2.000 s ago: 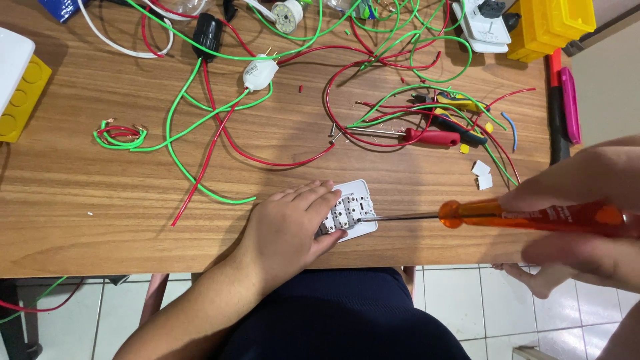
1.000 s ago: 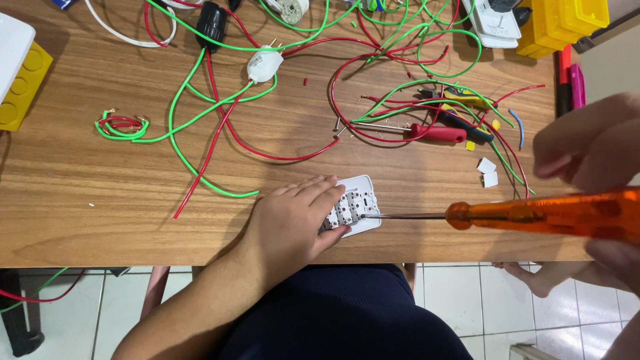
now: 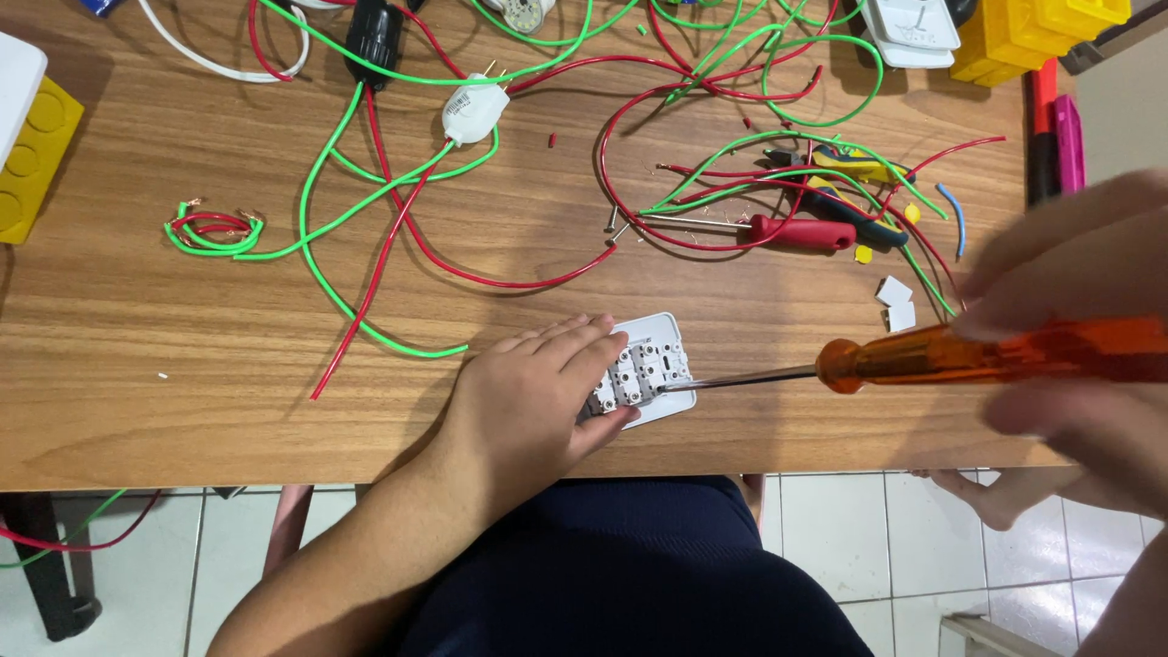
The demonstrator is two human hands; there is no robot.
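Observation:
My left hand (image 3: 538, 392) presses a white electrical wall plate (image 3: 673, 406) to the wooden table near its front edge. The plate lies with its rear side up, showing modules with screw terminals; its left part is under my fingers. On the right, my right hand (image 3: 1077, 310), blurred, has its fingers around the orange transparent handle of a screwdriver (image 3: 922, 358). The screwdriver's shaft runs left, nearly level, and its tip meets the right-hand module near the lower terminal. Whether the tip sits in a screw or a slot is too small to tell.
Red and green wires (image 3: 502, 285) cross the wooden table (image 3: 228, 401). Beyond the plate lie a red-handled screwdriver (image 3: 803, 233), yellow-and-blue pliers (image 3: 853, 214) and white plastic pieces (image 3: 899, 304). A white plug (image 3: 474, 109) lies farther back; yellow bins (image 3: 1031, 41) stand at the back right.
The fingers of my right hand have shifted around the orange handle; one second ago they were partly lifted off it. My left hand and the plate stay in place.

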